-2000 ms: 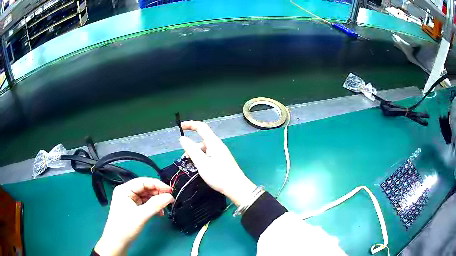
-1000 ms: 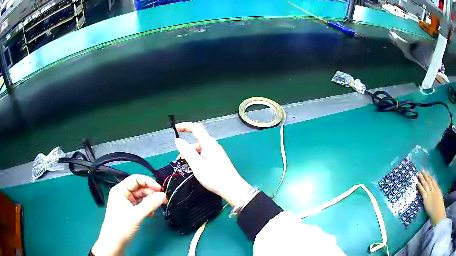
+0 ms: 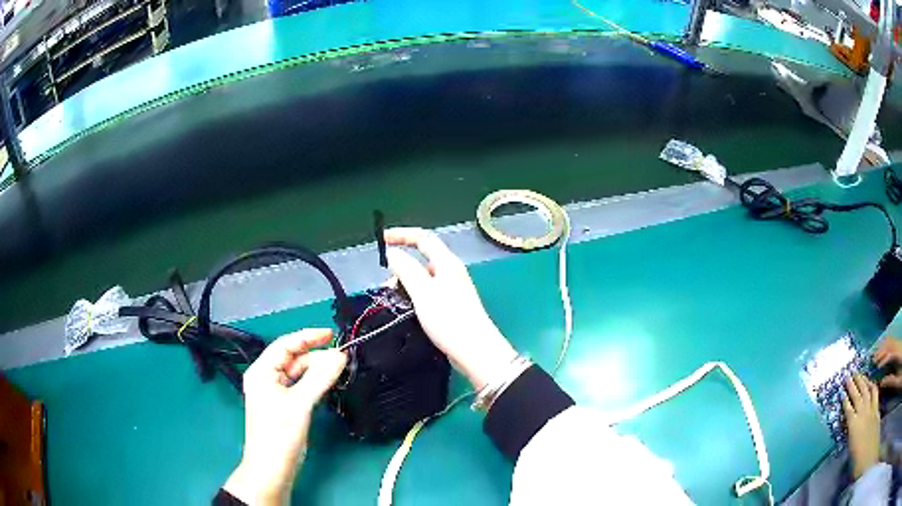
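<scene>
A black corded unit (image 3: 396,390) lies on the green bench in front of me, ribbed, with thin red and white lead wires (image 3: 378,331) on its open side. My left hand (image 3: 287,395) pinches the white lead wire at the unit's left edge. My right hand (image 3: 435,296) is over the unit's upper right edge, a short black adhesive strip (image 3: 380,237) sticking up from its fingertips. The hand hides part of the unit's inside. The thick power cord (image 3: 277,252) loops from the unit to a tied coil at the left.
A cream tape roll (image 3: 522,219) lies on the grey bench edge, its backing strip (image 3: 682,385) trailing across the bench. Beyond is the dark green belt (image 3: 396,128). At the right, another person's hands touch a patterned sheet (image 3: 836,380); another corded unit (image 3: 885,282) lies near.
My left hand has moved right and up, drawing the white wire straighter. The unit and its cord loop have shifted; my right hand moved slightly right with the strip. The neighbour's sheet has moved right.
</scene>
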